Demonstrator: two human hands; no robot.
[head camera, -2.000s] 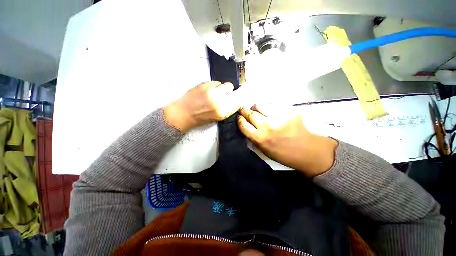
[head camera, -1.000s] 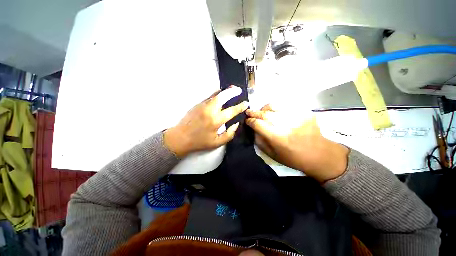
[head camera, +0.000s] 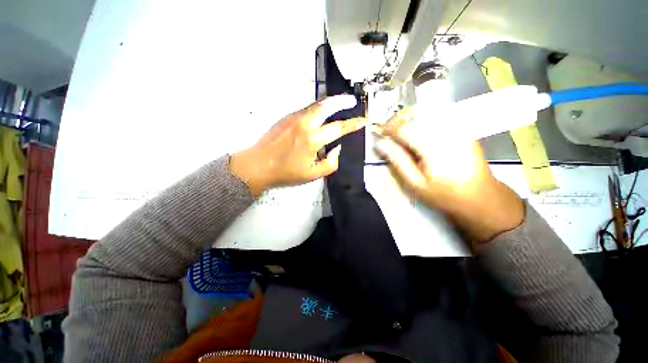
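Note:
A long black strap (head camera: 346, 174) runs from beside the presser foot (head camera: 362, 88) down over the table's front edge onto the lap, where it joins wider black fabric. My left hand (head camera: 298, 145) lies flat on the strap with fingers spread, its fingertips just below the presser foot. My right hand (head camera: 440, 159) is right of the strap, partly blurred and washed out by bright light, fingers bent near the strap's right edge. Whether its fingertips touch or pinch anything cannot be told. The sewing machine head (head camera: 483, 25) stands above.
A blue air hose (head camera: 604, 92) ends in a white fitting (head camera: 508, 110) right of the needle. Yellow tape (head camera: 522, 135) lies on the machine bed. Scissors (head camera: 619, 213) lie at the right table edge. A blue basket (head camera: 217, 275) is below the table. Olive-yellow and red cloths hang at left.
My left hand has flattened onto the strap and moved up nearer the presser foot. My right hand has shifted away from the strap to the right. The view has shifted slightly.

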